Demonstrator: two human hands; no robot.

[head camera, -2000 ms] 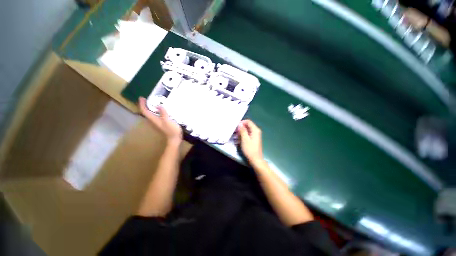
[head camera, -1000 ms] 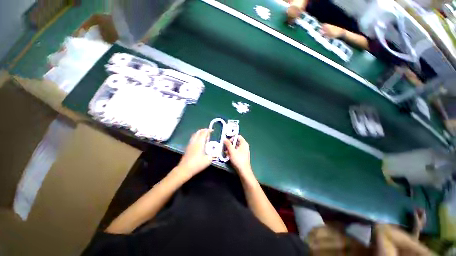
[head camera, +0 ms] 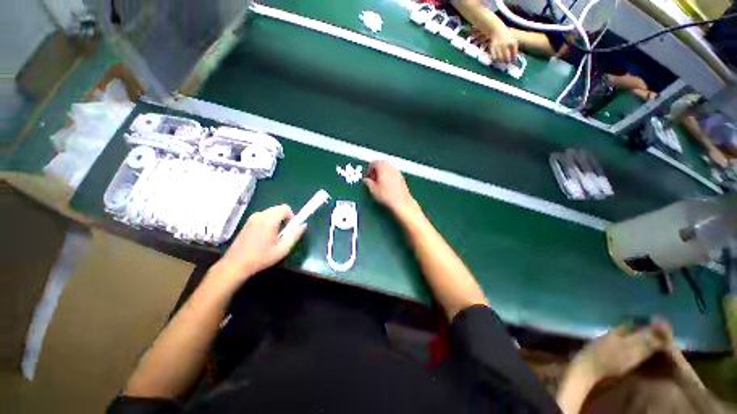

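A white oval housing (head camera: 343,234) lies on the green bench in front of me, disc end away from me, loop toward me. My left hand (head camera: 271,234) holds a second white housing (head camera: 304,213) tilted on edge, to the left of the first. My right hand (head camera: 385,183) is at the right side of the small pile of white inserts (head camera: 350,171), near the white strip. Its fingertips are close together; whether they hold an insert cannot be told.
Stacked white housings (head camera: 186,198) stand on the bench at the left, crumpled white plastic (head camera: 87,141) behind. An open carton (head camera: 105,299) is lower left. Housings (head camera: 581,174) and a pale cylinder (head camera: 667,237) are at the right. Another person's hands (head camera: 503,47) work across the line; a person's arm is lower right.
The two housings that were between my hands are apart: one lies on the bench, one stays in my left hand. My right hand has let go and moved up to the inserts. The view has shifted right.
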